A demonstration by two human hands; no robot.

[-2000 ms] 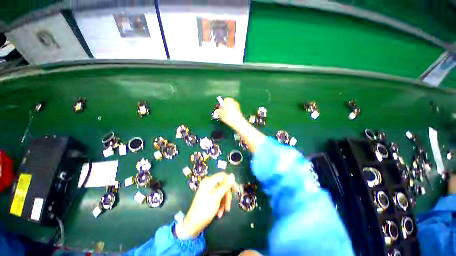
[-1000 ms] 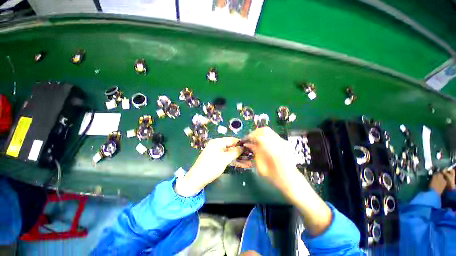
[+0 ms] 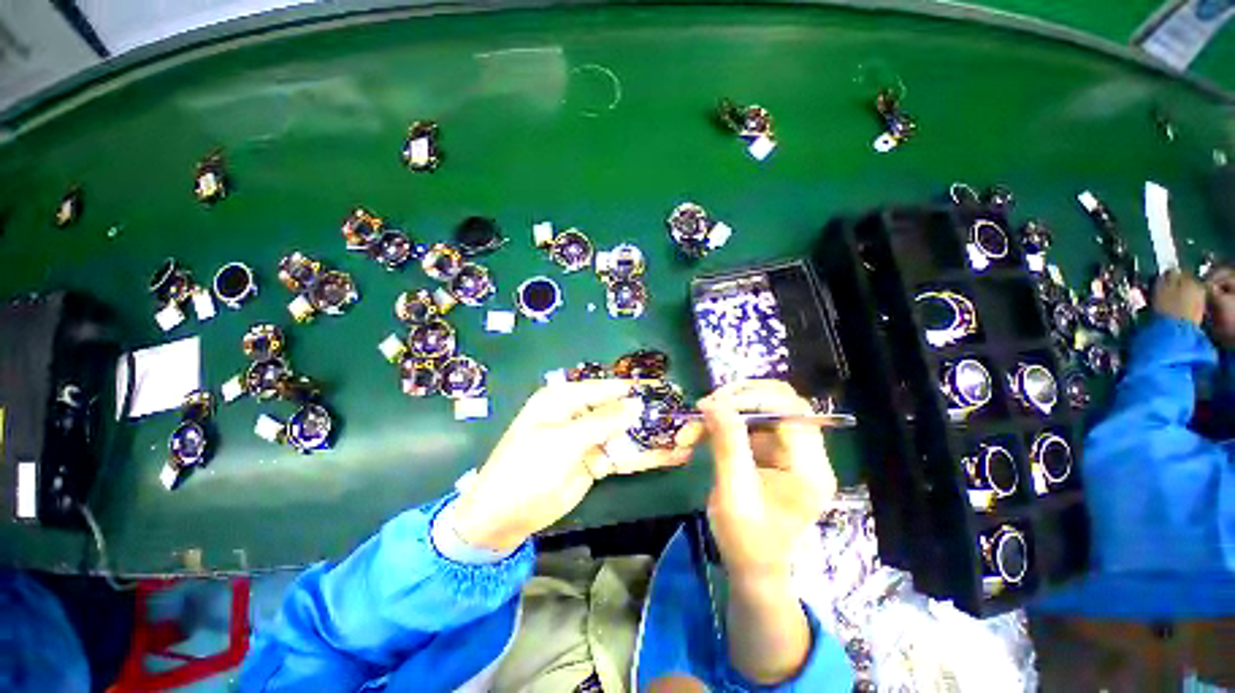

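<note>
My left hand [image 3: 549, 454] holds an open round watch housing [image 3: 657, 414] by its edge, low in the middle of the view. A dark gold-brown part [image 3: 641, 364] shows just above it; whether it is joined to the housing I cannot tell. My right hand [image 3: 768, 467] grips thin tweezers [image 3: 813, 418], held nearly level, with the tip at the housing's right side. The tip itself is too small to make out. A shallow black box [image 3: 817, 318] with many small white parts [image 3: 740, 333] lies just beyond my right hand.
Many open housings [image 3: 309, 427] with white tabs lie on the green surface [image 3: 352, 508]. A tall black compartment tray [image 3: 880, 366] with ringed cases stands right. Shiny plastic bags [image 3: 935, 636] lie near my lap. A black equipment box [image 3: 61, 393] and white paper [image 3: 165, 376] are left. Another person's blue sleeve [image 3: 1151, 433] is at right.
My right hand came back from the far side of the surface to my left hand and now holds tweezers. My left hand now holds a housing. The view has tilted down and shifted right.
</note>
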